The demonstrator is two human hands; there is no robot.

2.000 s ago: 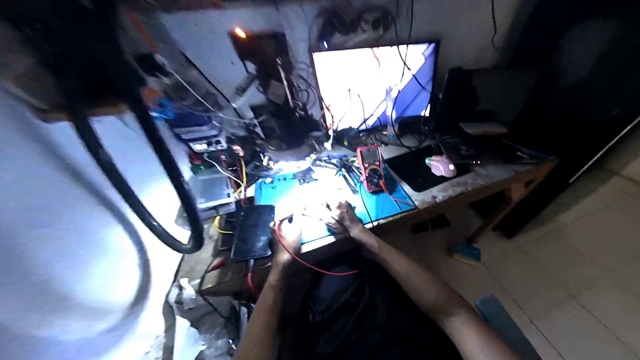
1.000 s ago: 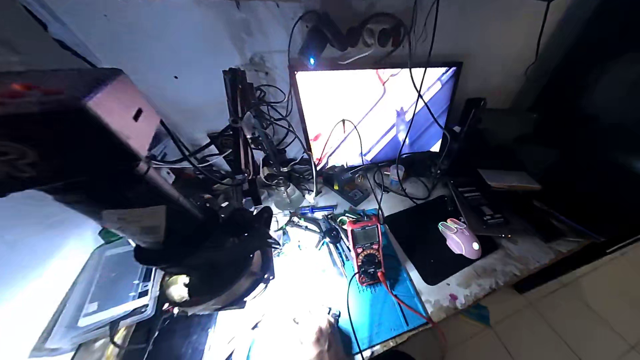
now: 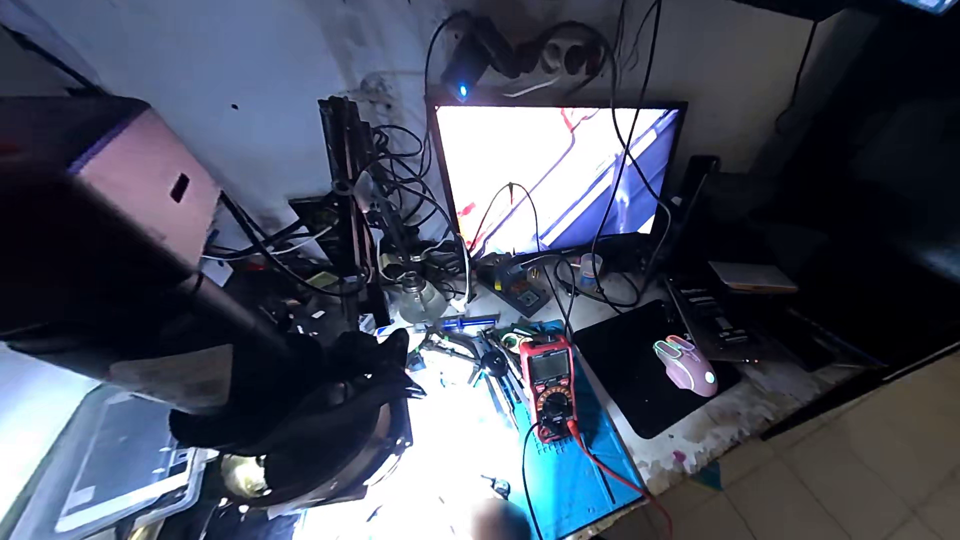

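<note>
A blurred, rounded part of my right hand [image 3: 499, 519] shows at the bottom edge, over the brightly lit part of the blue work mat [image 3: 581, 487]. Its fingers and anything in them are hidden. My left hand is out of view. Just above the visible hand lies a small dark part [image 3: 496, 486]. A red digital multimeter [image 3: 551, 386] rests on the mat to the right, with black and red leads running from it. Beside it, several tweezers and pliers [image 3: 491, 367] are bunched together. Glare hides the middle of the mat.
A large dark apparatus on an arm [image 3: 300, 420] looms over the left side. Behind stand a lit monitor [image 3: 555, 180], a glass bottle [image 3: 420, 300] and tangled cables. A pink mouse [image 3: 688, 367] sits on a black pad [image 3: 637, 375]. A clear plastic box [image 3: 120, 465] is at lower left.
The view has moved closer to the monitor and bench. Two seconds ago both hands showed over the mat; now only a bit of one shows at the bottom edge.
</note>
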